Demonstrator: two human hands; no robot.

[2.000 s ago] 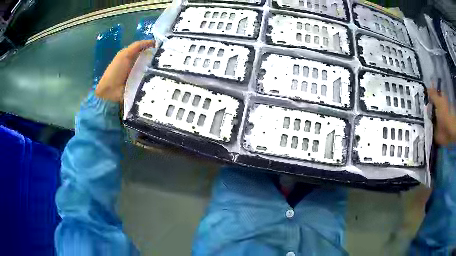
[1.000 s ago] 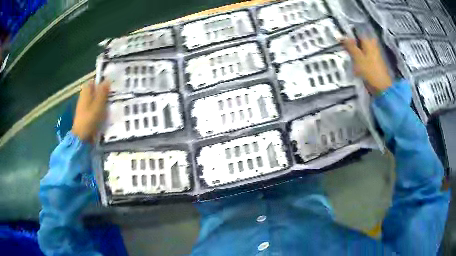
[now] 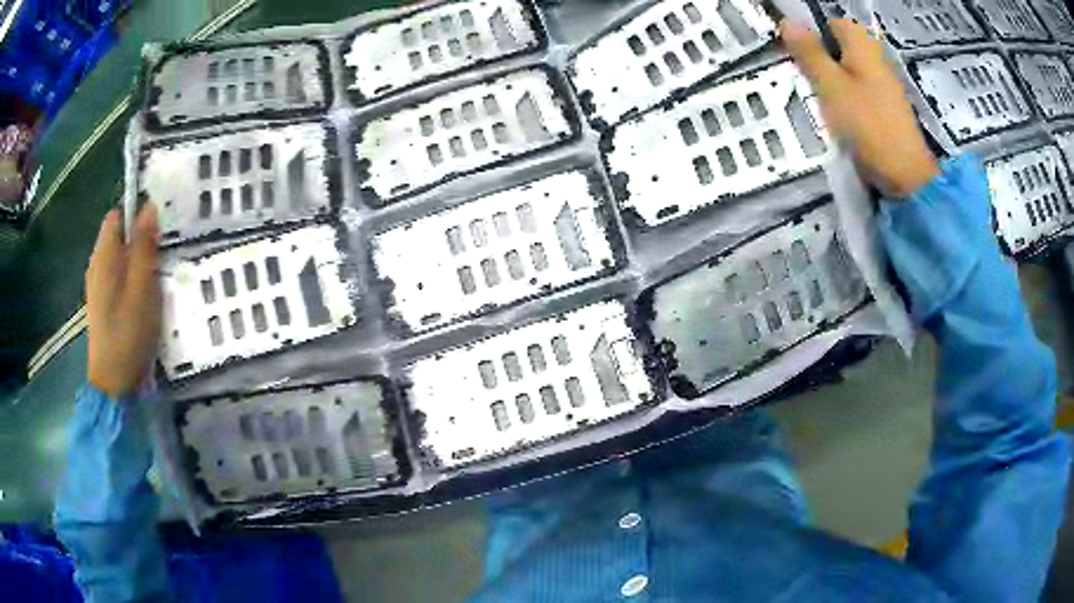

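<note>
A blister tray [image 3: 365,349] with rows of phone middle frames is in front of me, tilted lower at the left. The frames, such as one near the middle [image 3: 495,250], are silver with ragged black edging and oval slots. Some look greyer than others. One at the top right sits askew, close to the frame below it. My left hand [image 3: 123,300] grips the tray's left edge. My right hand [image 3: 862,108] grips its upper right edge, fingers over the rim. Dark layers show under the near edge; how many trays there are I cannot tell.
Another tray with similar frames [image 3: 975,94] lies at the right, beyond my right hand. Blue bins [image 3: 47,53] show at the top left, and blue plastic [image 3: 253,568] at the bottom left. A green surface [image 3: 59,442] with a pale edge strip runs along the left.
The tray, first tilted down to the right, now tilts down to the left and has shifted left in view with both hands still on it. The other tray at the right has come into view.
</note>
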